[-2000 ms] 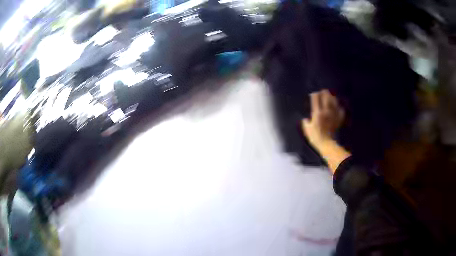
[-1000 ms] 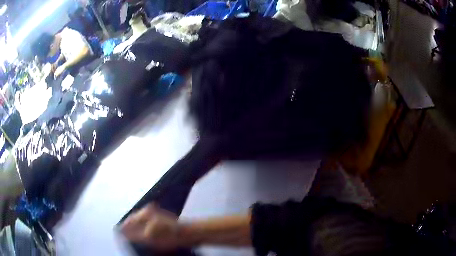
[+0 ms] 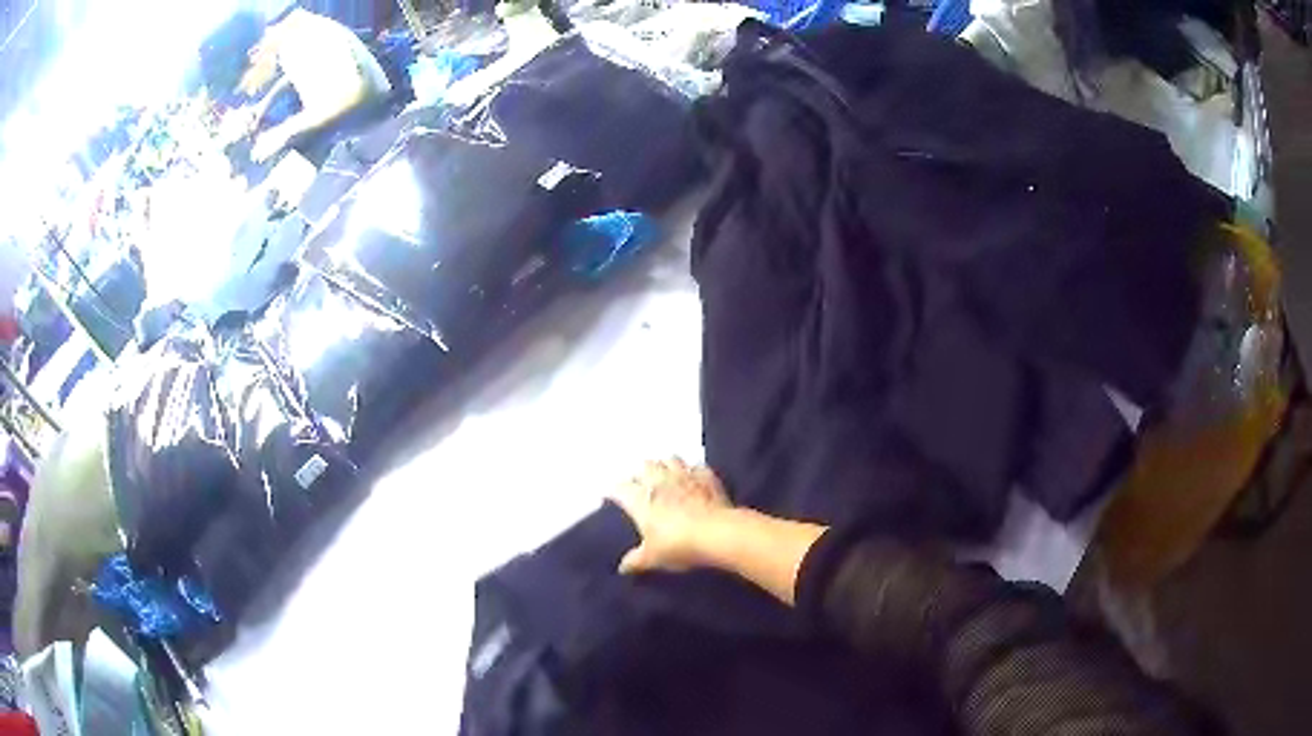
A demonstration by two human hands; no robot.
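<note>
A dark navy garment [image 3: 576, 618] lies on the white table at the bottom centre, with a small pale label on its left part. My right hand [image 3: 679, 515] rests palm down at its upper edge, fingers slightly spread; no pinch on the cloth shows. My forearm in a dark sleeve comes from the lower right and covers part of the cloth. A large heap of matte dark garments [image 3: 878, 288] lies beyond it, at the centre right. My left hand is not in view.
A long row of packed dark garments [image 3: 389, 302] in glossy film lines the far side. A bright blue bundle [image 3: 607, 242] lies beside it, another [image 3: 151, 597] at the lower left. A yellow-orange sack [image 3: 1209, 460] stands right. A person [image 3: 324, 72] is at the far left.
The cloth that my right hand gripped at the lower left now lies in front of me. My hand has moved up and right, and its fingers have loosened.
</note>
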